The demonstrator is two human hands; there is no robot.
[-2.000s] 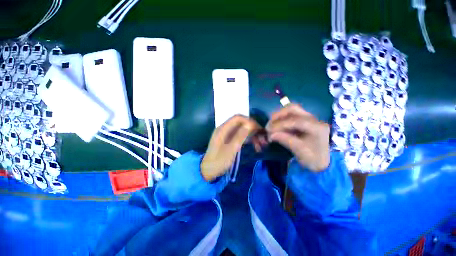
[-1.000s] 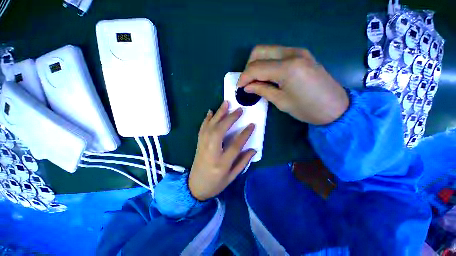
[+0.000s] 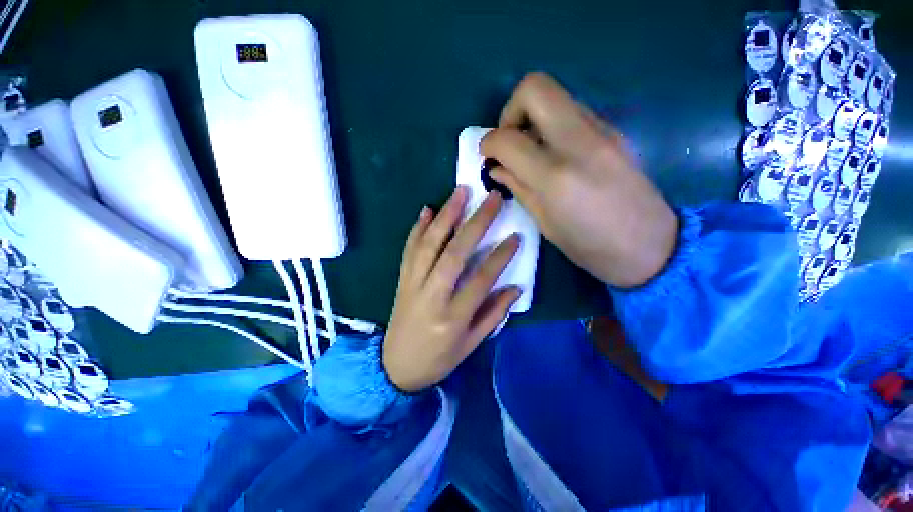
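A white power bank (image 3: 519, 262) lies on the dark green bench in front of me, partly hidden by both hands. A black round display cover (image 3: 493, 178) is at its far end. My right hand (image 3: 586, 180) has its fingertips on the cover's edge, thumb and finger close together. My left hand (image 3: 440, 295) lies over the near left part of the power bank, fingers spread on its face and side.
Several white power banks stand at left: one upright (image 3: 270, 150), others fanned and overlapping (image 3: 160, 180), with white cables (image 3: 300, 310). Lens sheets lie at far right (image 3: 816, 150) and lower left (image 3: 45, 345). A brown carton (image 3: 626, 355) is partly under my right sleeve.
Two seconds ago both hands were together near my lap beside the power bank. Now my left hand rests on it and my right hand is at the black cover on its far end.
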